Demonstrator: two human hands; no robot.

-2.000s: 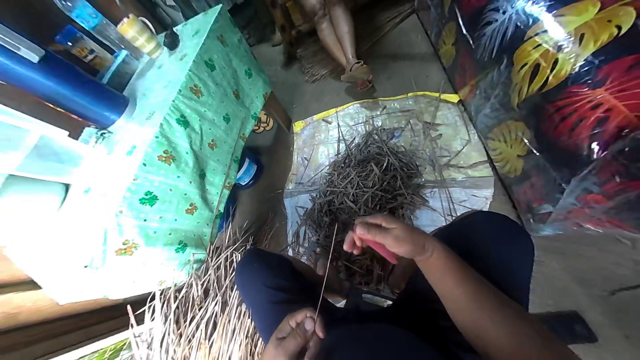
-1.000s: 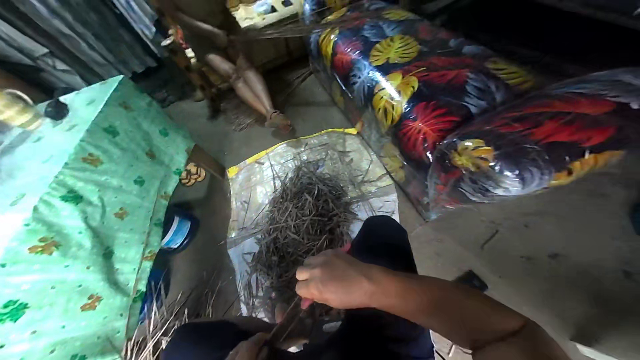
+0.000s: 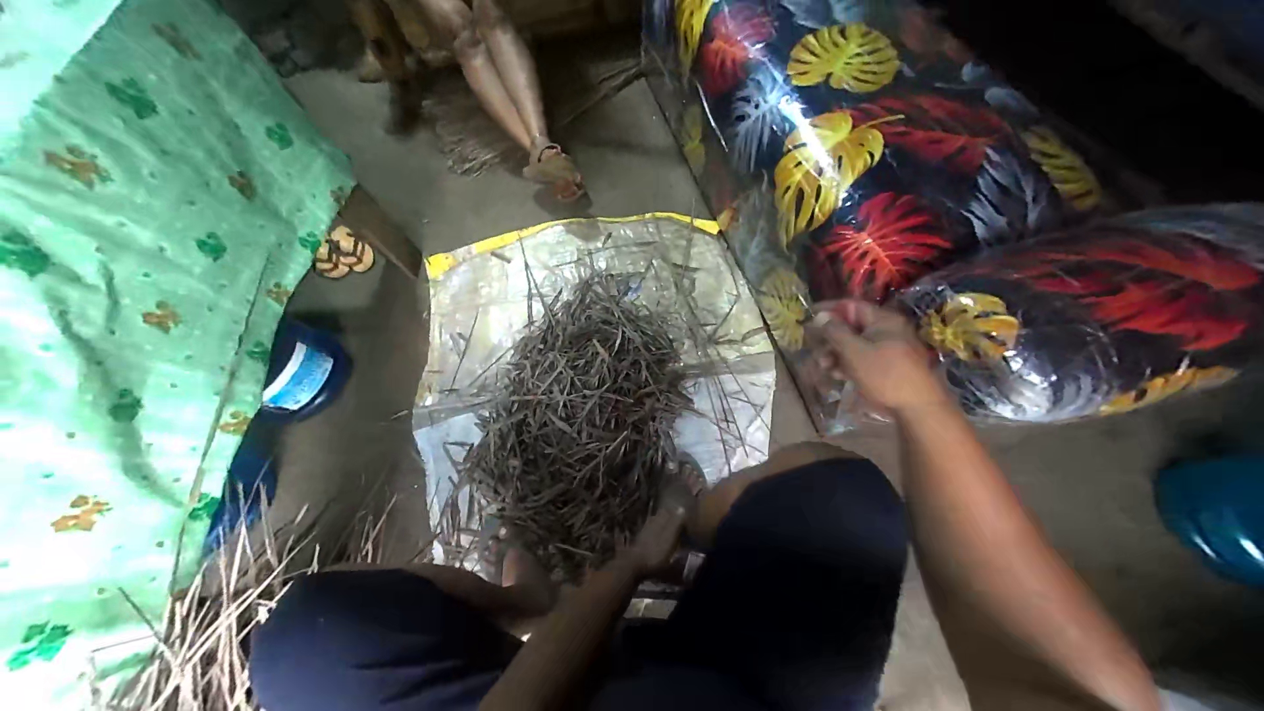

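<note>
A heap of dry, grey-brown plant strips (image 3: 583, 415) lies on a flattened white woven sack with a yellow edge (image 3: 464, 259), between my feet. My left hand (image 3: 673, 504) reaches down to the heap's lower right edge, beside my foot; it is dark, and its fingers and anything in them cannot be made out. Out to the right, above the floor and in front of the plastic-wrapped bundle, my right hand (image 3: 869, 351) is closed around a small red object (image 3: 841, 312), only partly visible. Longer pale stalks (image 3: 227, 612) lie in a bunch at the lower left.
A table with a green patterned cloth (image 3: 128, 296) stands at left, a blue container (image 3: 306, 370) beside it. Plastic-wrapped leaf-print bundles (image 3: 869, 178) fill the upper right. Another person's legs (image 3: 504, 89) are ahead. A teal rounded object (image 3: 1215, 513) is at far right.
My right hand has moved away from my left, out to the right, with the red object. My left hand has moved forward to the heap's edge. The view has shifted.
</note>
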